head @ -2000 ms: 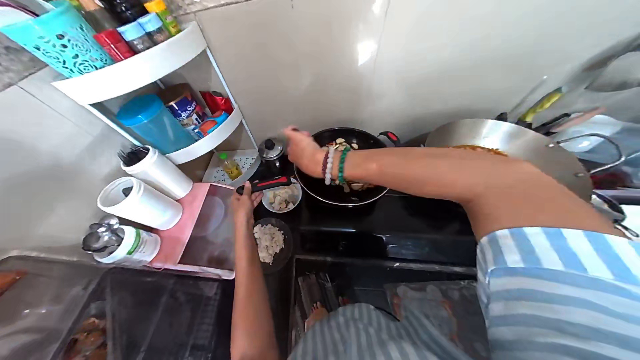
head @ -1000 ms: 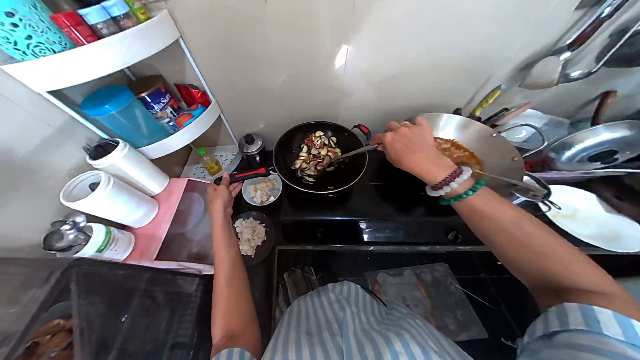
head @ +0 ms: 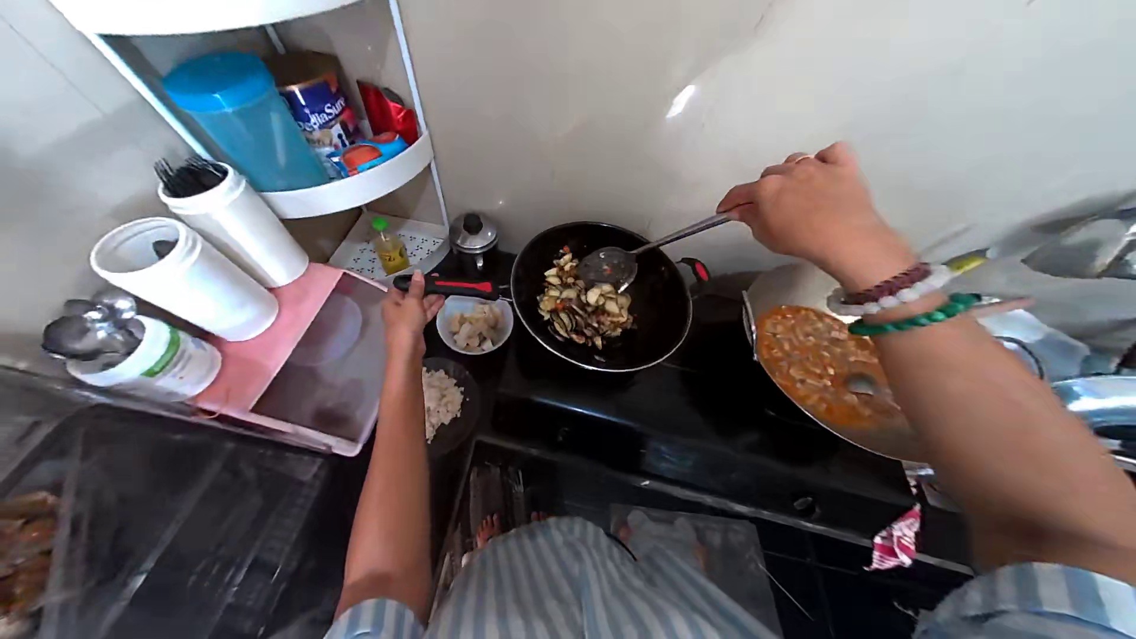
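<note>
My left hand grips the black and red handle of a dark frying pan on the stove. Sliced, browned pieces of food lie in the left half of the pan. In my right hand is the thin metal handle of a ladle or skimmer, its round head resting among the pieces. Beaded bracelets circle my right wrist. Just below the pan handle stands a white bowl of pale chunks, and nearer me a dark plate of chopped pale food, partly behind my left forearm.
A large metal wok with orange-brown stew stands right of the pan, under my right forearm. At left are a pink rack, white containers of utensils and a corner shelf. A small lidded metal pot stands behind the pan handle.
Two seconds ago my right arm reached across the pan to its left side; now that hand is to the pan's upper right with the metal utensil. My left hand stays at the pan handle.
</note>
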